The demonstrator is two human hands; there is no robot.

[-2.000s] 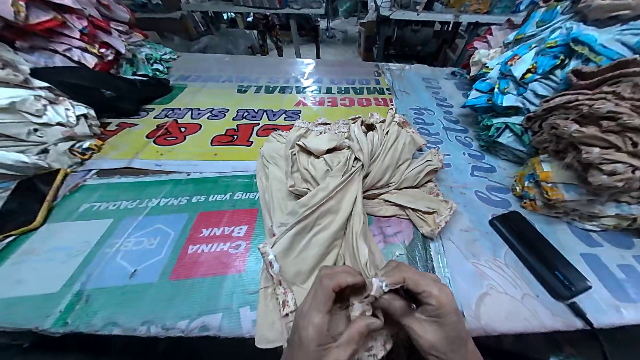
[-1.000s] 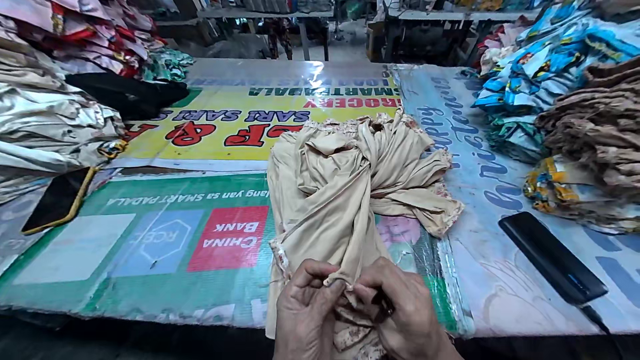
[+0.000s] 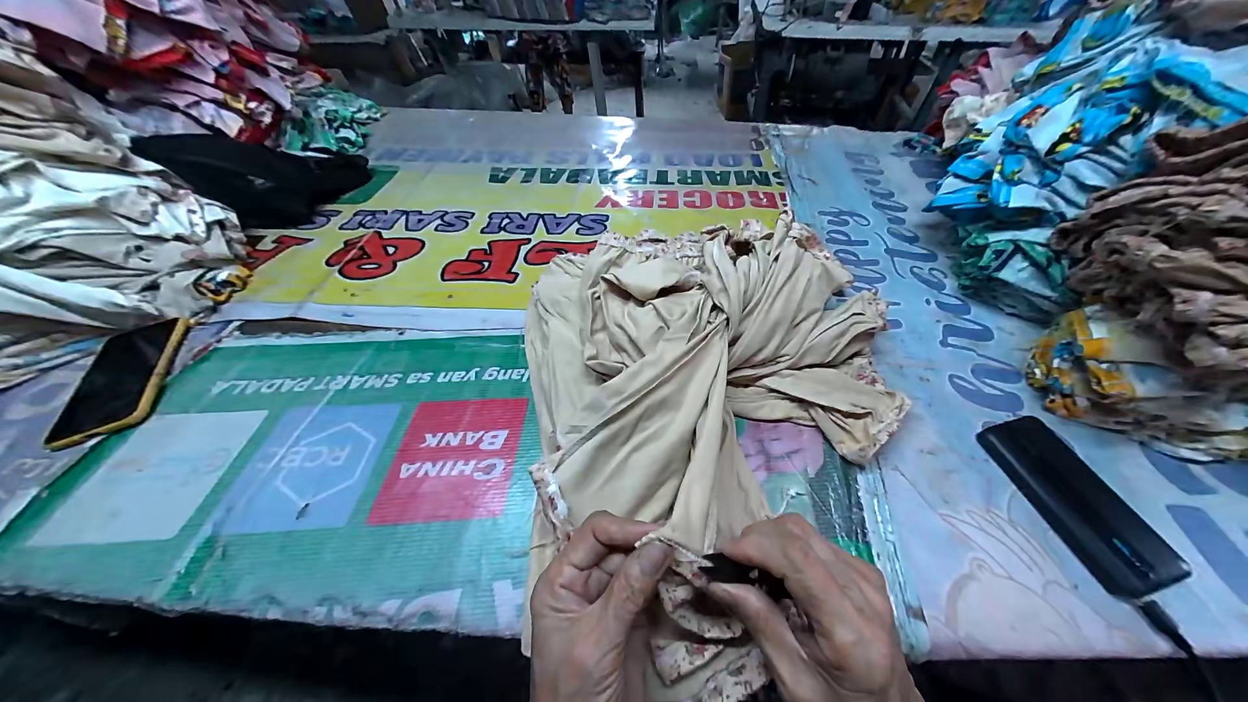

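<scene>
A beige garment with floral-print trim lies bunched and twisted on the table, its lower end coming down to the near edge. My left hand pinches a seam of that garment between thumb and forefinger. Close beside it, my right hand holds a small black tool, its tip against the pinched edge; its exact kind cannot be told. Folds of floral trim hang between both palms.
Banner sheets cover the table. A yellow-cased phone and black cloth are at left, near piled pale garments. At right are a cabled black power bank, blue printed garments and brown ones.
The black tool in my right hand now shows plainly at the fabric edge; two seconds ago both hands were pinching the trim and no tool was visible.
</scene>
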